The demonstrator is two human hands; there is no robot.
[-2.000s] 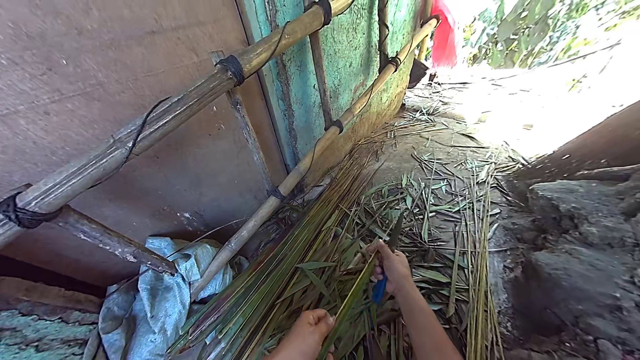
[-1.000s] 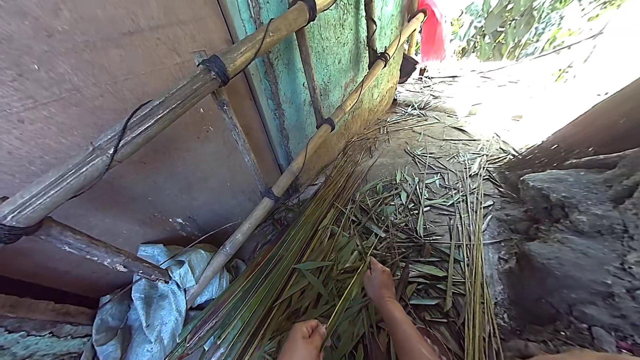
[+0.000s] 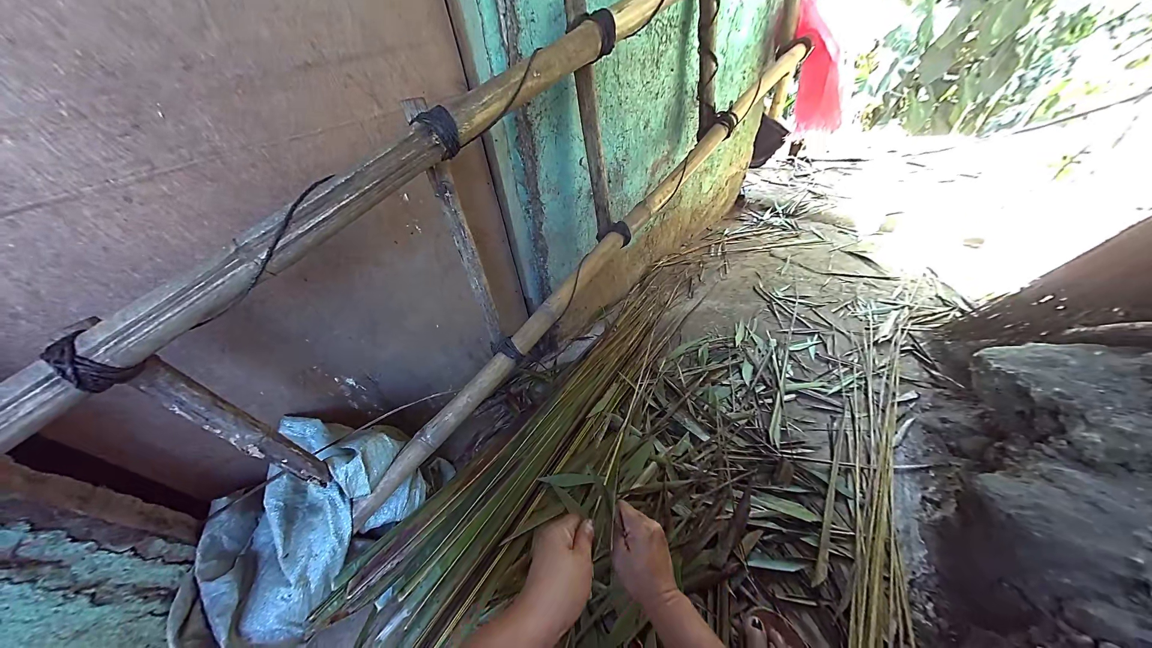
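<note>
My left hand [image 3: 562, 562] is closed at the lower middle of the head view, its thumb and fingers pinching a green leaf [image 3: 569, 481] whose blades spread above the knuckles. Close beside it on the right, my right hand [image 3: 643, 553] is also closed, with a thin dark edge at its fingertips; what it is cannot be told. A bundle of long green and brown leaf stalks [image 3: 504, 486] lies slanting on the ground left of both hands. Cut narrow leaves [image 3: 720, 441] are strewn beneath and beyond them. A second bundle of thin yellowish stalks [image 3: 873, 504] lies to the right.
A bamboo railing [image 3: 351, 207] with black ties runs along the wall at left. A crumpled whitish woven sack [image 3: 306, 531] lies at its foot. Rough grey rock [image 3: 1071, 468] borders the right side. A red cloth [image 3: 817, 72] hangs at the far end. Toes show at the bottom edge.
My hands have come close together; one second ago they were apart, with a long green strip between them. A blue object seen at my right hand two seconds ago is not visible now.
</note>
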